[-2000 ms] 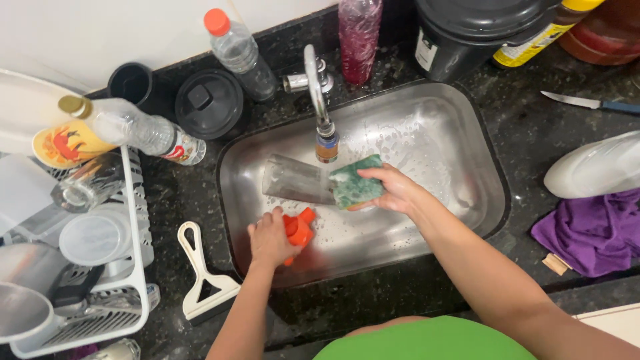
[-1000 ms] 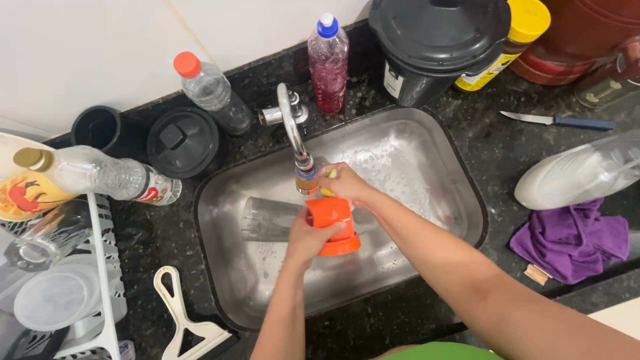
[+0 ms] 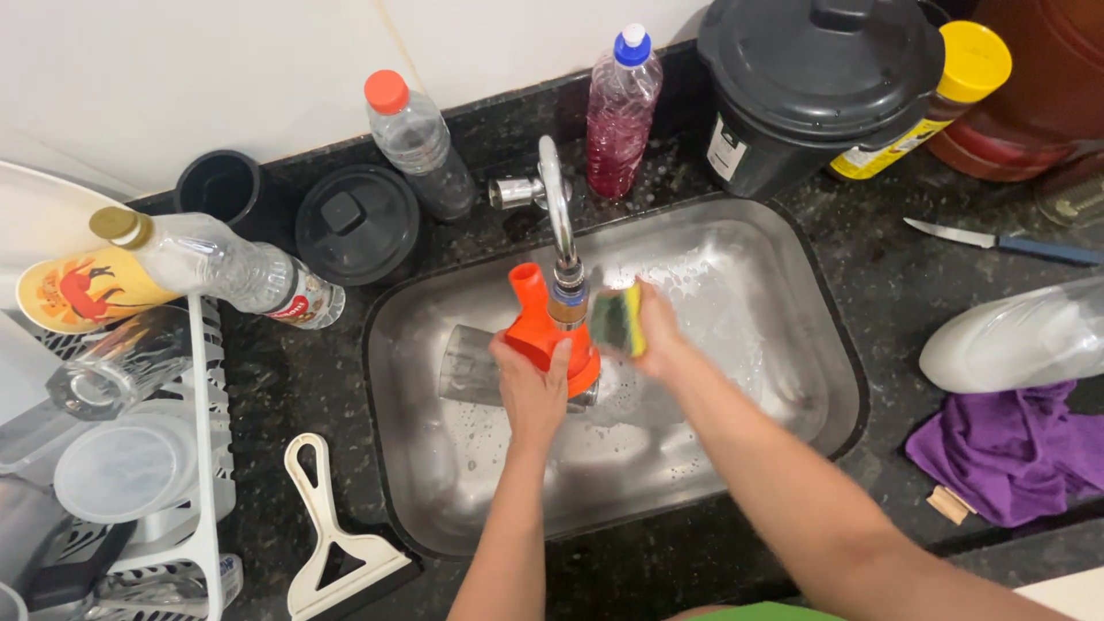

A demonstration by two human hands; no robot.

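Under the chrome faucet point(image 3: 557, 207), my left hand point(image 3: 535, 392) grips an orange plastic funnel-like part point(image 3: 535, 323) with a short spout pointing up and back. My right hand point(image 3: 658, 332) holds a green and yellow sponge point(image 3: 619, 321) just right of the orange part, with a small gap between them. Behind my left hand a clear cylindrical container point(image 3: 470, 366) lies on its side in the stainless steel sink point(image 3: 690, 466), partly hidden by the hand and the orange part. Drops and some suds show on the basin.
A white dish rack point(image 3: 205, 483) with cups and lids stands left, beside a white squeegee point(image 3: 332, 539). Bottles, a black lidded canister point(image 3: 358, 224) and a black bin point(image 3: 819, 78) line the back. Right are a knife point(image 3: 1000, 241), a whitish bottle point(image 3: 1009, 336) and a purple cloth point(image 3: 1009, 453).
The orange part was low at the left of the basin two seconds ago; my left hand has raised it beneath the faucet. My right hand has moved from behind it to its right with the sponge.
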